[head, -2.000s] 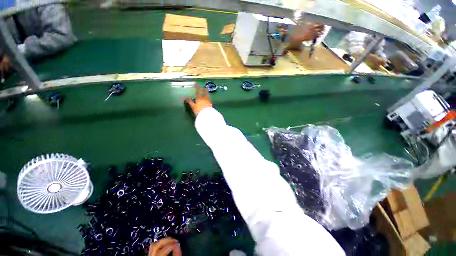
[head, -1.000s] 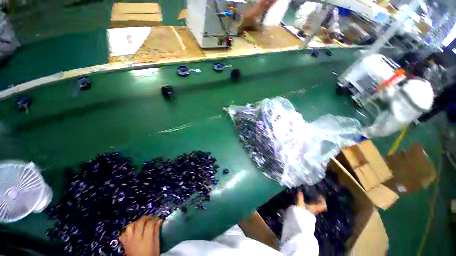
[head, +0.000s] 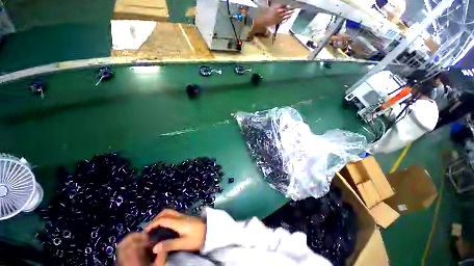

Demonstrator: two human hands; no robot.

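My right hand [head: 183, 228], in a white sleeve, holds a dark rounded black part [head: 162, 235] at the bottom of the view. My left hand [head: 135, 250] is against the same part from the left, partly blurred; its fingers meet the right hand's. Both hands are over the lower right of a loose heap of small glossy black parts [head: 99, 200], some with pale rings. An open carton [head: 375, 248] filled with dark parts stands to the right, partly hidden by the right sleeve.
A clear poly bag [head: 301, 150] with dark parts lies right of the heap. A white fan [head: 14, 187] is at the left edge. Two black parts and several wired round units [head: 206, 70] lie across the green surface. A machine [head: 382, 93] and a person's arm are beyond.
My right hand first reached to the far line, then into the carton, and is now back at the heap with a black part. My left hand has met it there.
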